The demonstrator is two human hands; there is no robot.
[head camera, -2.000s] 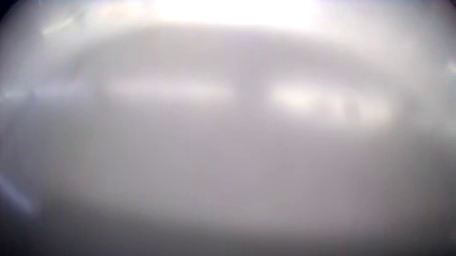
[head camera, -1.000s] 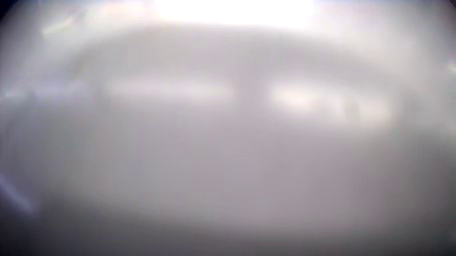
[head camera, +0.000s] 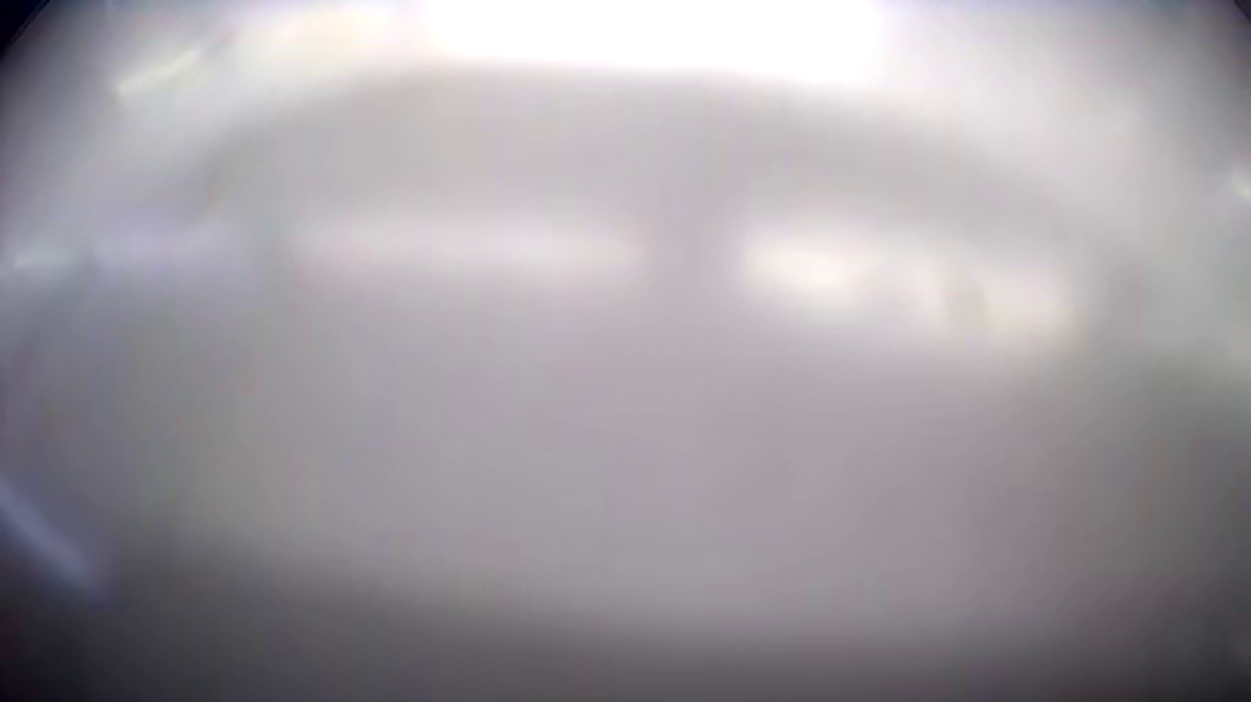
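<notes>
The head view is fogged or blurred all over, and no object can be made out. A pale grey haze (head camera: 617, 453) fills the middle. Neither my left hand nor my right hand can be seen. Anything near in front of me is hidden by the blur.
A bright white glow (head camera: 652, 30) lies along the top edge. Two blurred light bands, one left of centre (head camera: 467, 247) and one right of centre (head camera: 906, 281), cross the upper part. A faint bluish streak (head camera: 48, 538) shows at the lower left. Shapes and distances cannot be told.
</notes>
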